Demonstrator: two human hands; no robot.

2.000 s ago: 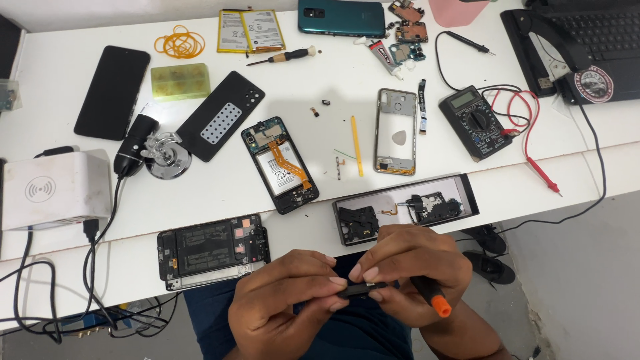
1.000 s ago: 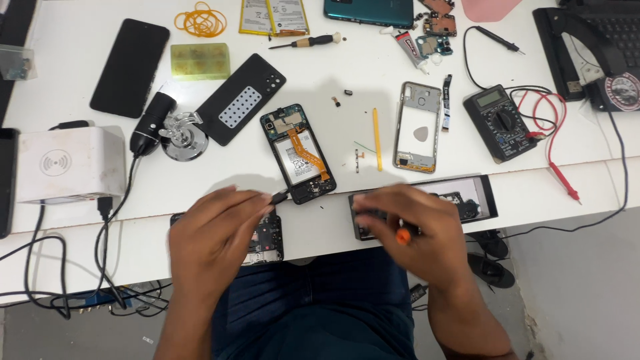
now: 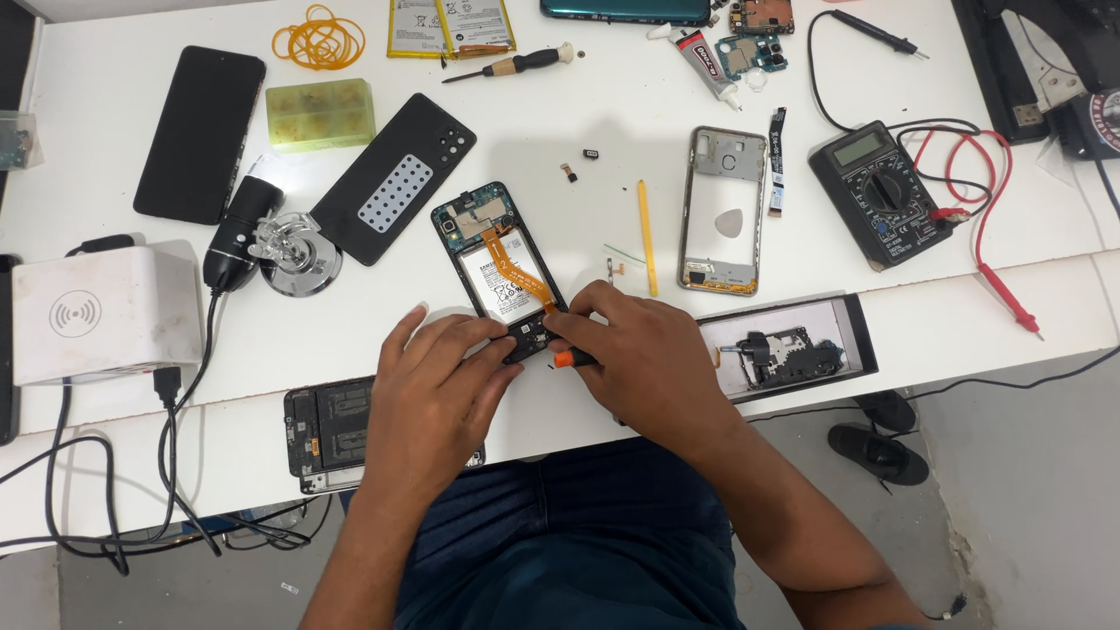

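Observation:
An opened smartphone (image 3: 503,271) lies face down at the middle, its battery (image 3: 500,284), green circuit board and orange flex cable (image 3: 516,269) exposed. The fingertips of my left hand (image 3: 437,385) touch its lower left edge. My right hand (image 3: 639,359) is at its lower right corner, thumb and index finger by the end of the flex cable. In the curl of that hand is a screwdriver with an orange-ended handle (image 3: 575,358); the rest of it is hidden. Under my left wrist and fingers lies a dark phone frame (image 3: 328,429), partly covered.
A black tray (image 3: 862,337) with phone parts stands right of my right hand. Beyond lie a grey phone frame (image 3: 761,210), a yellow strip (image 3: 647,236), a multimeter (image 3: 879,194) and a glue tube (image 3: 704,66). Leftward are a black back cover (image 3: 341,210), a digital microscope (image 3: 241,232) and a white box (image 3: 105,315).
Both hands were close together over the table's front edge, then moved apart. Now they meet at the lower end of the opened phone.

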